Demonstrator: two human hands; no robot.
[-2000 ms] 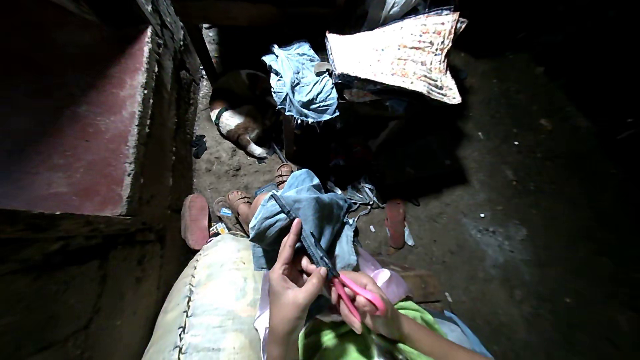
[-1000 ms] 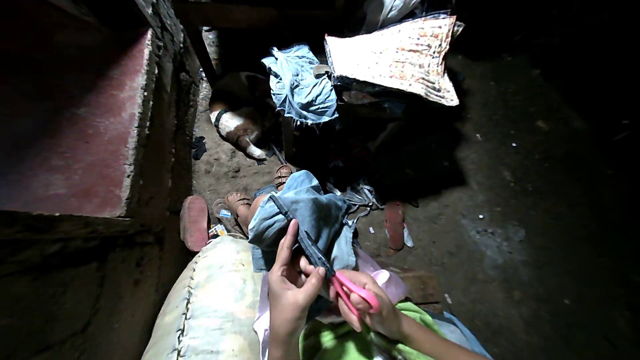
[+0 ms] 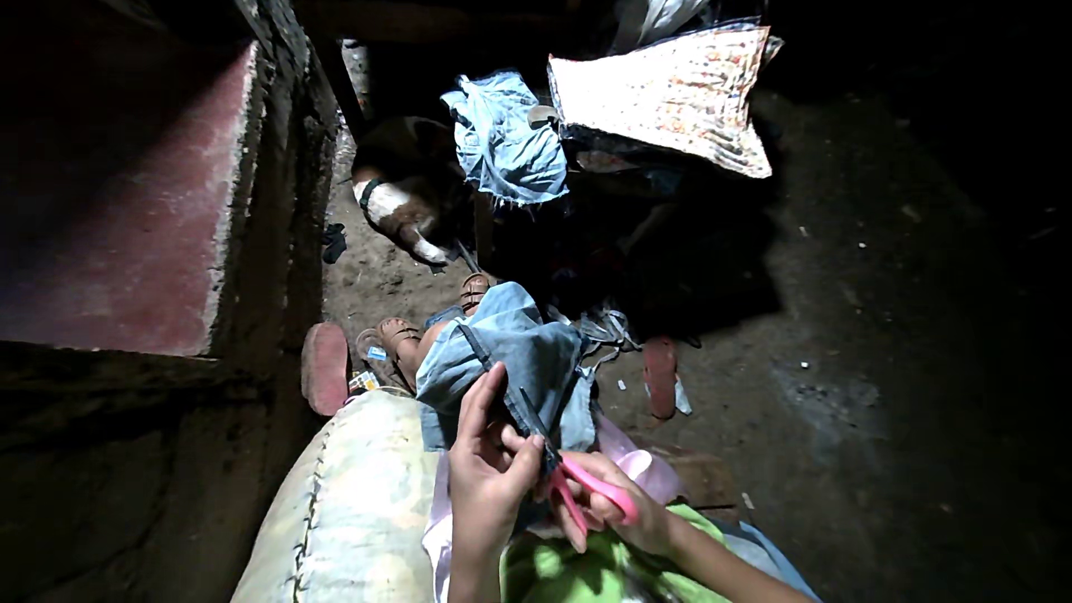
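My right hand [image 3: 615, 502] grips the pink handles of a pair of scissors [image 3: 590, 494], whose dark blades point up and left. A narrow dark fabric strip [image 3: 477, 345] runs along the blades, and my left hand [image 3: 494, 461] pinches it between thumb and fingers. Under both hands, light blue denim cloth [image 3: 536, 352] is draped over my lap. Green cloth [image 3: 569, 569] and pale purple cloth [image 3: 649, 473] lie below and beside my right hand.
A stuffed, stitched sack [image 3: 360, 502] stands at my left. Slippers [image 3: 325, 368] and fabric scraps [image 3: 607, 327] lie on the dirt floor. A brown and white dog [image 3: 394, 205] lies ahead, near hanging blue cloth [image 3: 507, 138] and patterned cloth [image 3: 670, 92]. A red slab [image 3: 134, 226] is at left.
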